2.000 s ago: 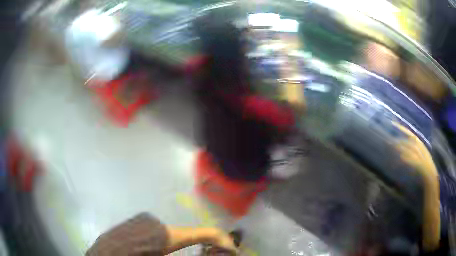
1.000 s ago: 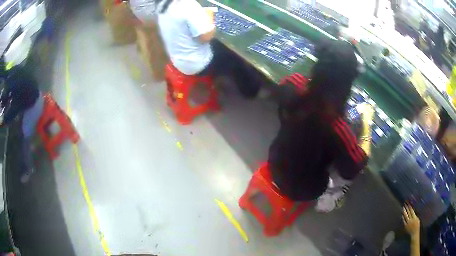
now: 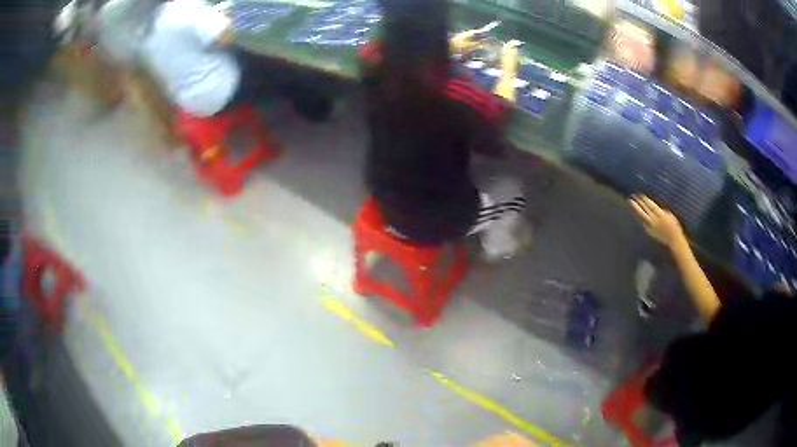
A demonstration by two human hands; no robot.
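Note:
Neither of my hands can be made out. A dark sleeve (image 3: 249, 436) and thin strips of skin show at the bottom edge; which arm the right strip belongs to cannot be told. At the right, a thick stack of clear trays (image 3: 642, 166) stands at the green bench (image 3: 550, 140), with blue phone units (image 3: 651, 103) in rows on top. Another person's hand (image 3: 660, 218) is spread beside the stack.
A person in black (image 3: 424, 148) sits on a red stool (image 3: 406, 271) at the bench. A person in light blue (image 3: 192, 61) sits farther off. A dark-haired head (image 3: 734, 367) is close at lower right. Another stool (image 3: 48, 279) is at left. The floor has yellow lines (image 3: 358, 321).
The view has swung right: the seated people and stools now lie farther left, and the tray stack and a dark-haired head show more fully. A strip of skin has appeared at the bottom.

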